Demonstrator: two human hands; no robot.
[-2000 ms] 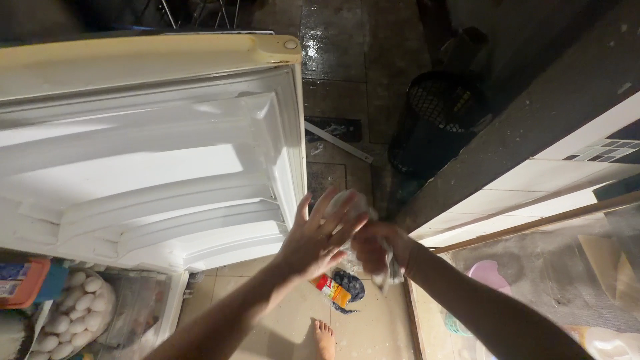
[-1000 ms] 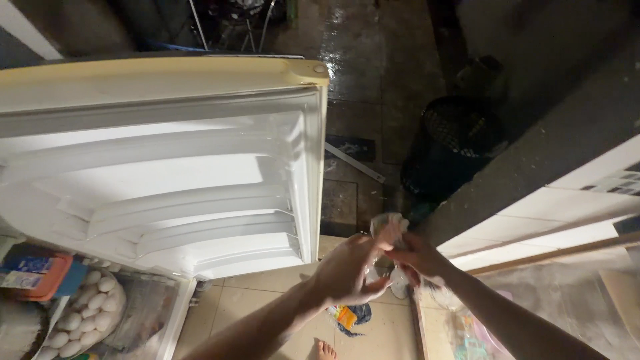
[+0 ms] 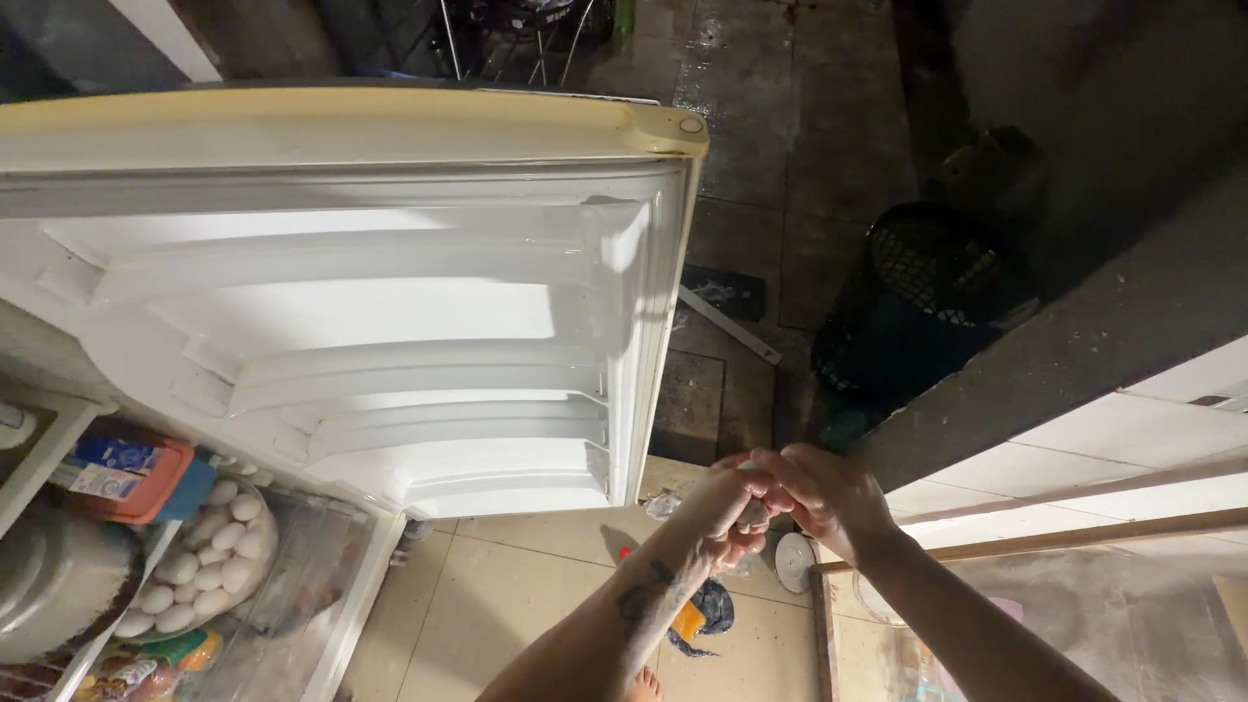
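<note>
My left hand (image 3: 736, 512) and my right hand (image 3: 829, 497) are together, right of the open refrigerator door (image 3: 390, 312). My left hand's fingers curl around something pale, perhaps a cloth, of which only a bit shows; most of it is hidden. My right hand's fingers lie over the fingertips of my left hand. The door's inner side has several white shelves (image 3: 429, 375) with nothing standing on them. At the lower left, inside the refrigerator, a bowl of white eggs (image 3: 210, 556) stands beside a metal pot (image 3: 68, 575) and a container with an orange-red rim (image 3: 146, 483).
A dark plastic basket (image 3: 907, 302) stands near the wall edge (image 3: 1072, 341) at the right. A black and orange bundle (image 3: 707, 614) lies on the tiled floor near my foot (image 3: 645, 685). A white strip (image 3: 731, 327) lies beyond the door. A wood-framed surface (image 3: 1102, 604) is at the lower right.
The pale crumpled thing showed more between my hands earlier and is now mostly covered by my fingers. My hands have moved closer together.
</note>
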